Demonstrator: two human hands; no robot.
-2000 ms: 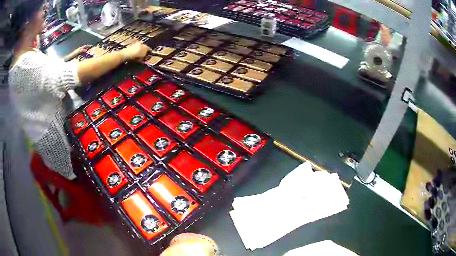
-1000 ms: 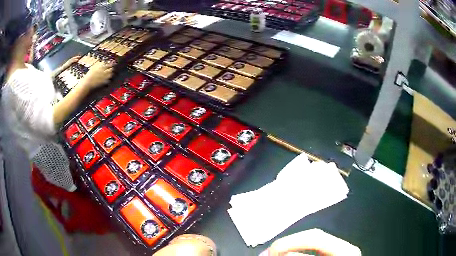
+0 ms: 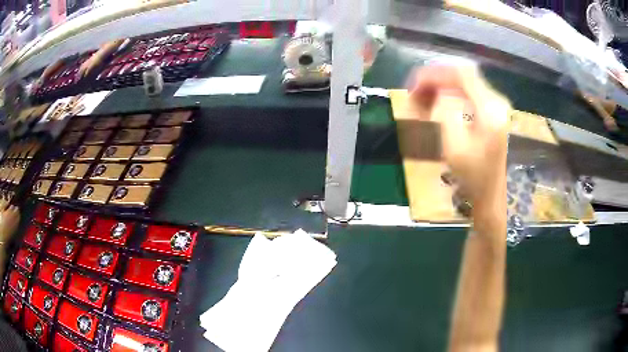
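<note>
My right hand [image 3: 468, 120] is raised at the right, over the tan cardboard sheet [image 3: 423, 172], with the forearm coming up from the bottom edge. Its fingers are curled and blurred, so I cannot tell whether they hold anything. My left hand is not in view. Dark and grey round discs [image 3: 521, 185] in clear plastic lie on the cardboard, partly behind my wrist. White folded sheets [image 3: 272, 289] lie on the green bench. A black tray of red cases [image 3: 96, 256] with round emblems is at the lower left.
A grey metal post [image 3: 342, 137] stands beyond the white sheets. Trays of gold cases [image 3: 103, 161], a small pale bottle [image 3: 152, 81], a white sheet [image 3: 220, 85] and a small fan [image 3: 306, 60] are farther back. Other people's hands show at the left, upper left and far right.
The view has swung right, so trays and white sheets sit farther left. My right hand has risen from the bottom edge to over the cardboard. My left hand has left the picture.
</note>
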